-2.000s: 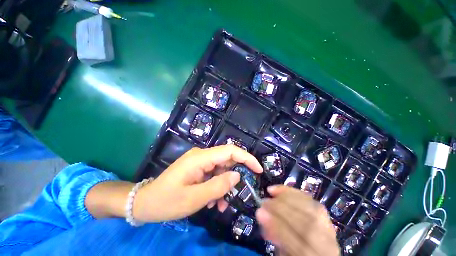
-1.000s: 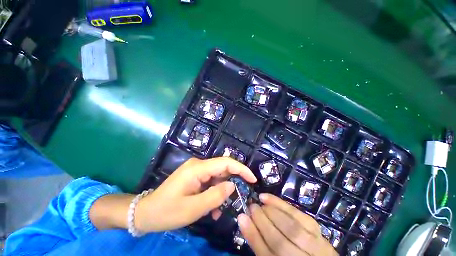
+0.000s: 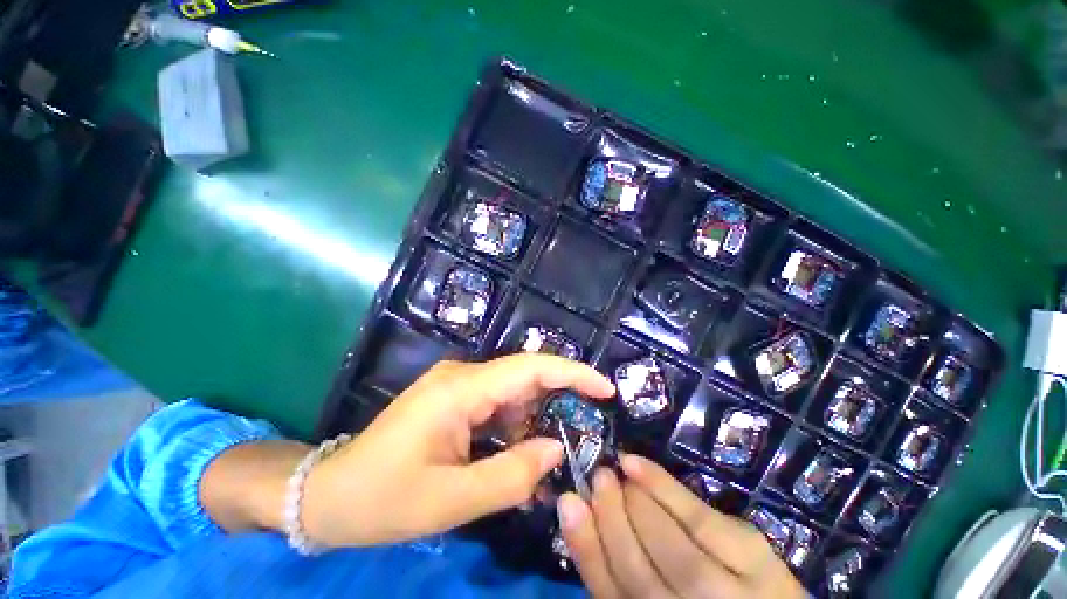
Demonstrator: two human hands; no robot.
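My left hand [image 3: 439, 456], with a beaded bracelet at the wrist, holds an open watch case assembly [image 3: 576, 424] between thumb and fingers above the tray. A blue-green board and silver parts show inside it. My right hand [image 3: 673, 532] grips silver tweezers [image 3: 572, 459], their tips over the inside of the case. Whether the tips touch a part is too small to tell. The black blister tray [image 3: 582, 268] lies under both hands, with similar assemblies in many pockets and some pockets empty.
A grey block [image 3: 204, 108] and a slim syringe-like tool [image 3: 201, 34] lie at the upper left, with a blue object [image 3: 252, 5] cut off by the top edge. A white plug [image 3: 1047, 342] with its cord and a white round device [image 3: 995, 559] are at the right edge.
My right hand was blurred and farther from the case two seconds ago; now it is close against it with the tweezers inside. The view has shifted slightly. My left hand keeps its hold.
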